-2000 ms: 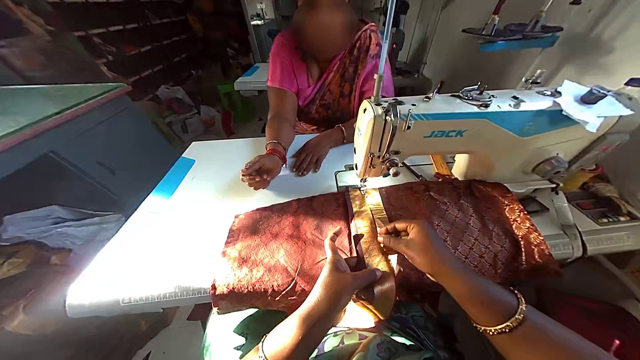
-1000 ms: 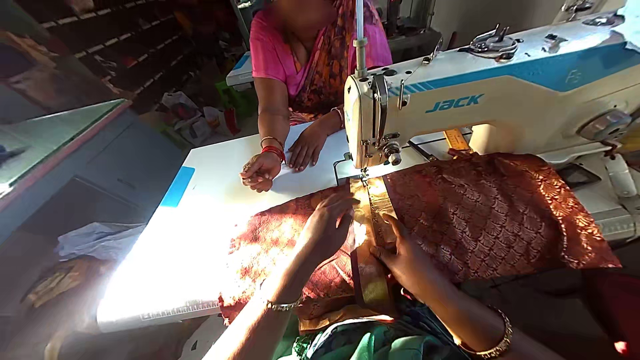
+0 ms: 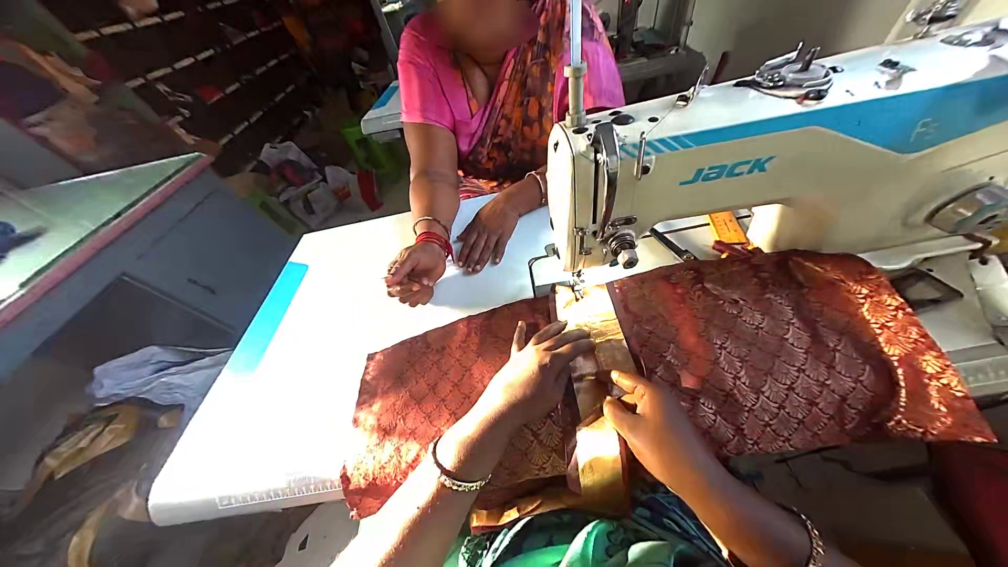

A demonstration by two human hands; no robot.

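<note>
A maroon brocade fabric (image 3: 764, 354) with a woven gold pattern lies across the sewing machine's bed and the white table. Down its middle runs a gold strip of cloth (image 3: 600, 449), its far end under the presser foot (image 3: 577, 285) of a Jack sewing machine (image 3: 709, 169). My left hand (image 3: 543, 370) rests flat with spread fingers on the strip's left edge, just in front of the foot. Close by on the right, my right hand (image 3: 634, 405) pinches the strip's edge between thumb and fingers.
Across the white table (image 3: 315, 315) sits a person in pink (image 3: 488, 94), both hands resting on the tabletop left of the needle. An orange ruler (image 3: 728, 228) lies behind the fabric. A glass-topped counter (image 3: 102, 205) stands at left, cloths (image 3: 157, 378) below it.
My left hand, palm up at the strip two seconds ago, has turned over and lies on it nearer the machine. The view has moved closer to the machine.
</note>
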